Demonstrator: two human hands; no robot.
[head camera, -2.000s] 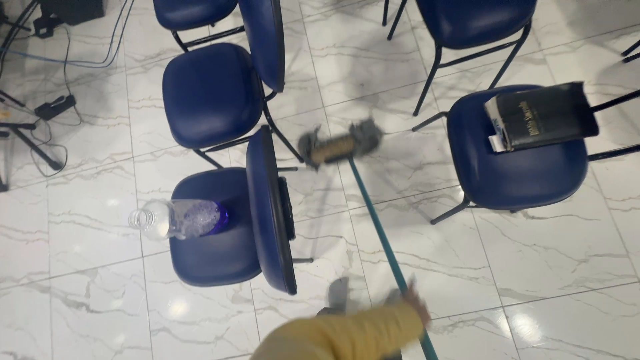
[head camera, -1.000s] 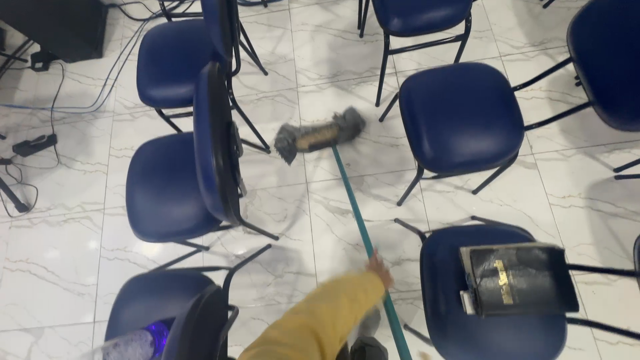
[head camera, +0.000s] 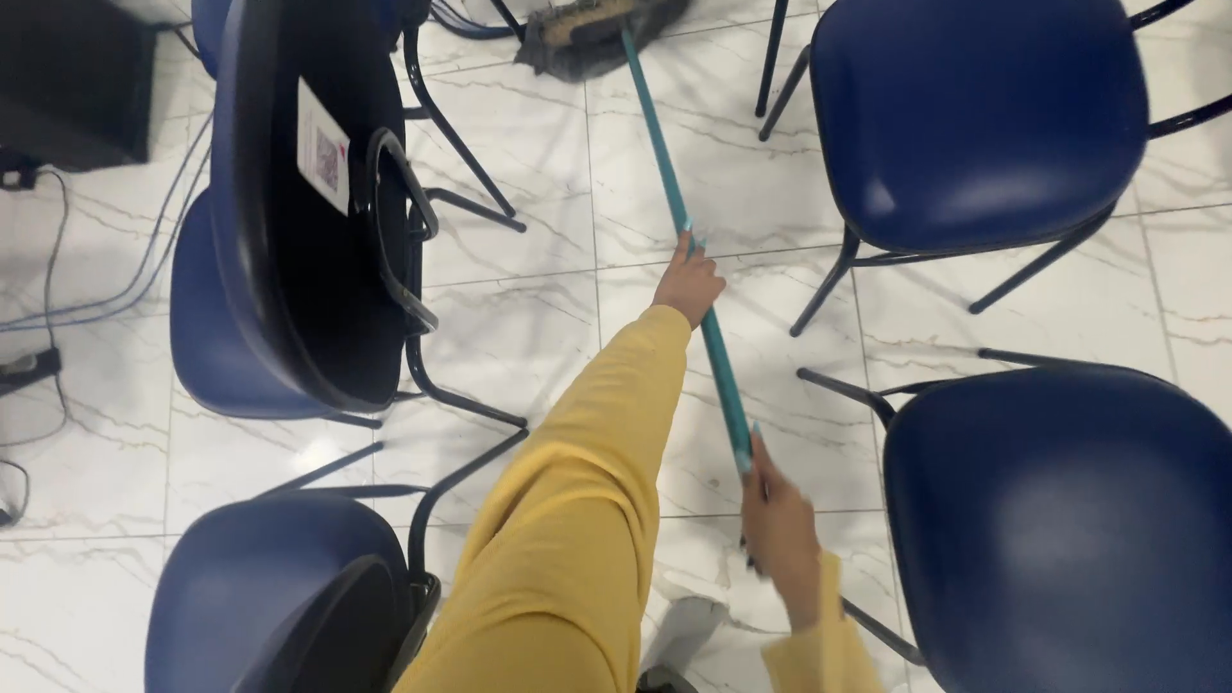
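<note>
A teal mop handle runs up the middle of the view to a mop head with grey cloth on the marble-patterned floor, cut off by the top edge. My left hand, at the end of a yellow sleeve, grips the handle around its middle. Lower down, my right hand holds the same handle near its visible lower end, fingers pointing up along it. Part of a dark shoe shows at the bottom edge.
Blue padded chairs stand on both sides: one at the upper right, one at the lower right, others at the left, including a dark chair back with a printed label. Blue cables and a black box lie farther left.
The view has shifted along the row; the bottle and the black book on chairs, seen earlier, are out of view. My right hand now shows on the handle. The mop head sits higher in view.
</note>
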